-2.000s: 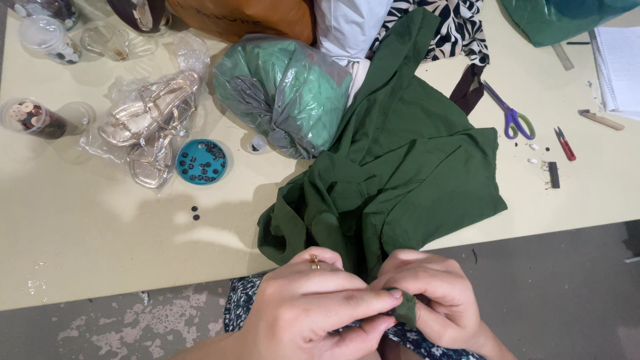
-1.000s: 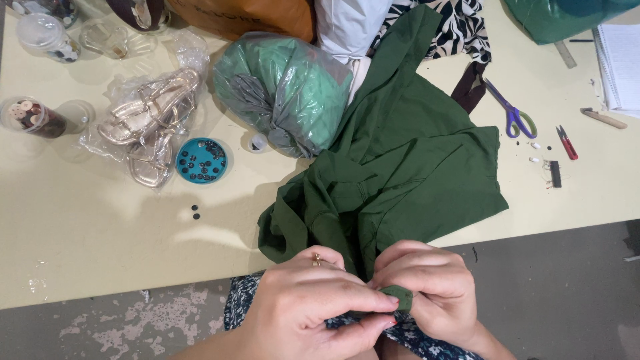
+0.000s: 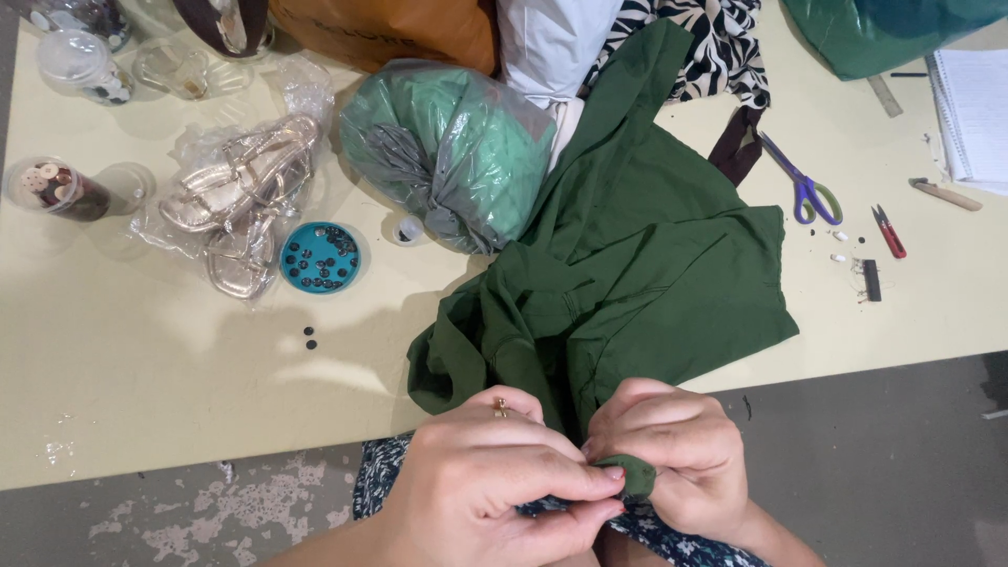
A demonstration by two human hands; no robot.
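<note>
A dark green garment (image 3: 669, 291) lies rumpled over the table's front edge and hangs down to my hands. Thumb and finger of my left hand (image 3: 504, 472), which wears a ring, pinch a small folded edge of that cloth. My right hand (image 3: 677, 453) grips the same piece from the other side, fingers curled. Whether a needle or button is between the fingertips cannot be seen. Left of the garment, a teal lid (image 3: 320, 258) holds dark buttons, and two black buttons (image 3: 310, 338) lie below it on the table.
Purple-handled scissors (image 3: 803, 185), red thread snips (image 3: 890, 232) and a notebook (image 3: 976, 110) lie at the right. Sandals in clear plastic (image 3: 240, 197) and a button cup (image 3: 59, 189) are at the left. A tied plastic bag (image 3: 457, 150) with green contents rests behind the garment.
</note>
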